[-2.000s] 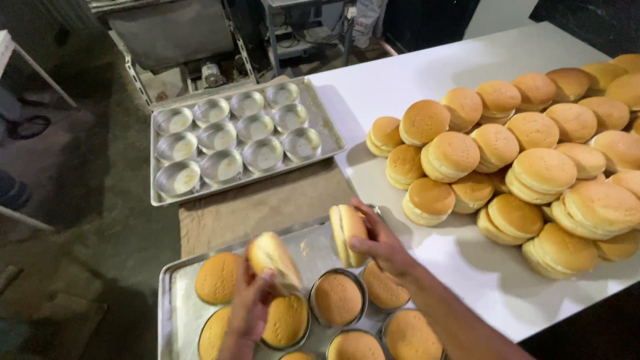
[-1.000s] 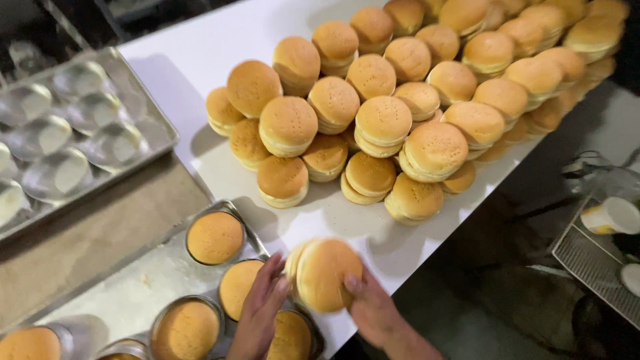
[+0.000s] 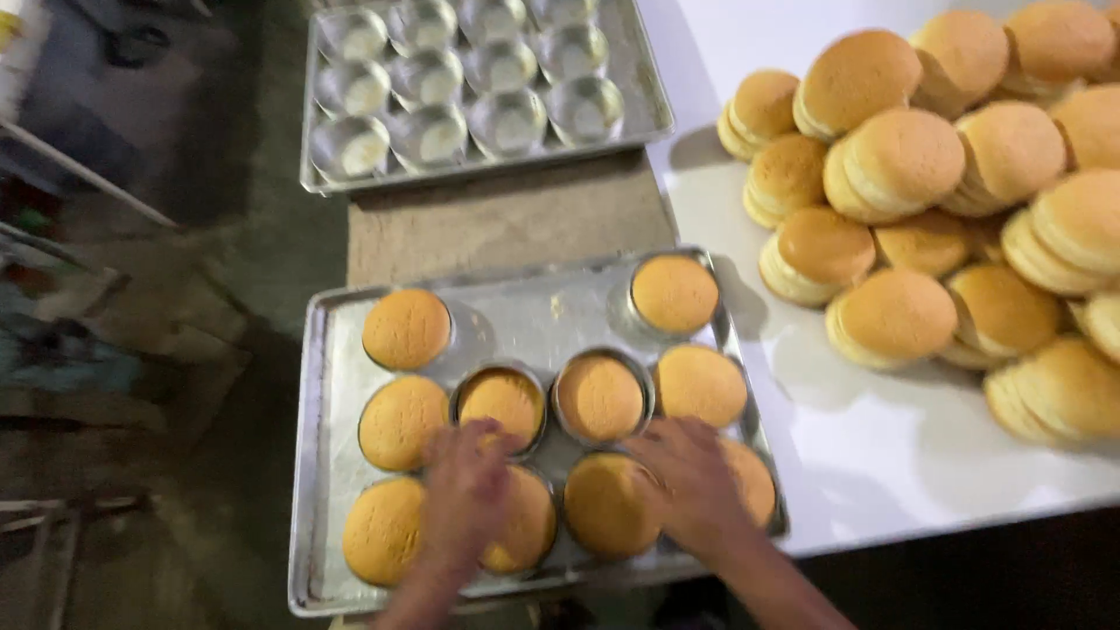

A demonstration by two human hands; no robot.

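Note:
Several round golden cakes in metal tins sit on a metal baking tray (image 3: 328,455). My left hand (image 3: 472,490) is over the tray's middle-left, its fingertips at the lower edge of a cake in a tin (image 3: 501,407); it is blurred, and contact is unclear. My right hand (image 3: 687,477) reaches over the right half, close to a darker cake (image 3: 612,505) and just below another cake in a tin (image 3: 600,397). No lifted cake shows in either hand. At the right, stacked pairs of round cakes (image 3: 894,164) form a large pile.
Beyond the near tray, a second metal tray (image 3: 652,87) holds several empty round tins (image 3: 507,122). A brown board or cloth (image 3: 516,223) lies between the trays. The white tabletop (image 3: 840,472) carries the pile. Dark floor and metal frames are at the left.
The cakes held between my hands one second ago are no longer in them. Both hands are now over the near tray, farther from the pile. The view has swung left.

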